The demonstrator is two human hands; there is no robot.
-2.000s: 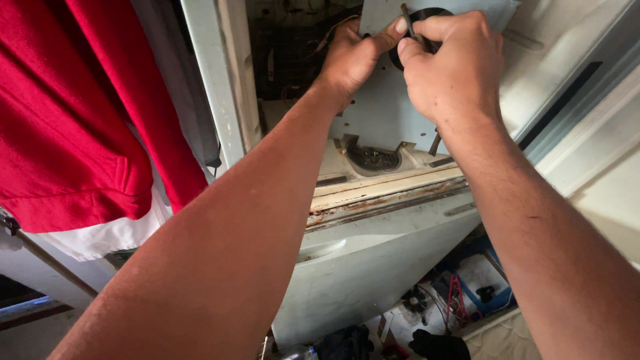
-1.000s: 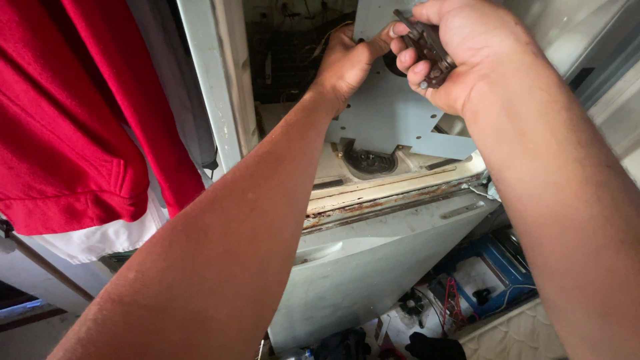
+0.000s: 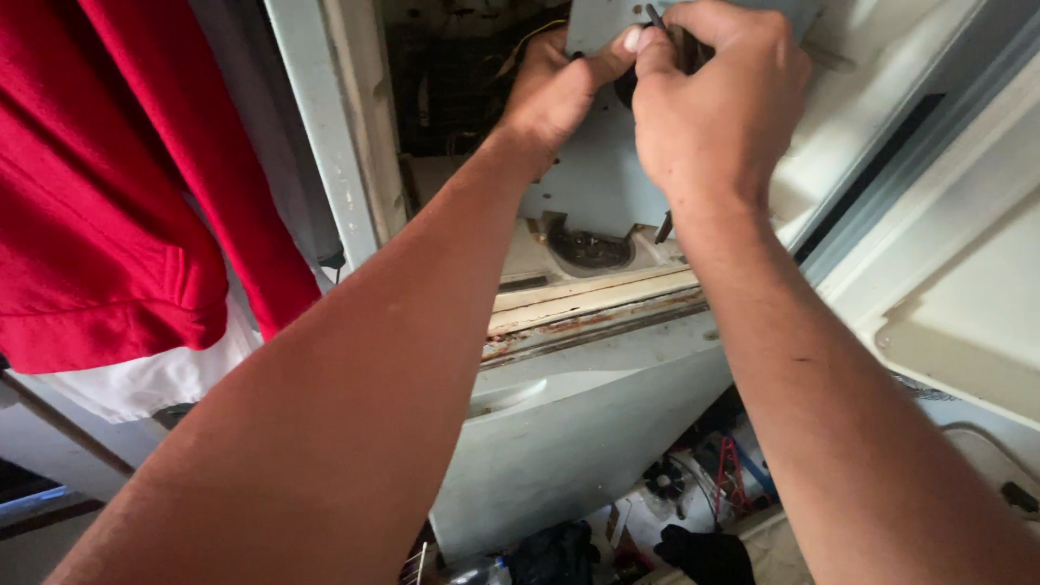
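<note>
A pale grey metal panel [image 3: 597, 175] with small holes stands tilted inside the open upper compartment of an old refrigerator. My left hand [image 3: 561, 85] grips the panel's upper left edge, its thumb on the front face. Close to that thumb, my right hand [image 3: 719, 97] pinches a thin dark tool [image 3: 655, 16], whose kind I cannot tell. Behind the fingers a dark round part [image 3: 624, 88] shows on the panel, mostly hidden. Below the panel, a dirty round recess [image 3: 591, 248] lies in the compartment floor. Dark coils or fins [image 3: 455, 81] fill the back left.
A red garment [image 3: 97, 179] and a white cloth [image 3: 146, 378] hang at the left. The closed lower door [image 3: 569, 439] is below the rusty sill [image 3: 569, 325]. An open door [image 3: 967, 309] stands at right. On the floor lie a small black fan [image 3: 665, 479], black cloth [image 3: 707, 552] and a pink-red frame [image 3: 730, 479].
My right hand has turned from a fist-like hold around a dark tool to a pinch beside my left thumb. The panel's lower right part has shifted. My left hand keeps its hold.
</note>
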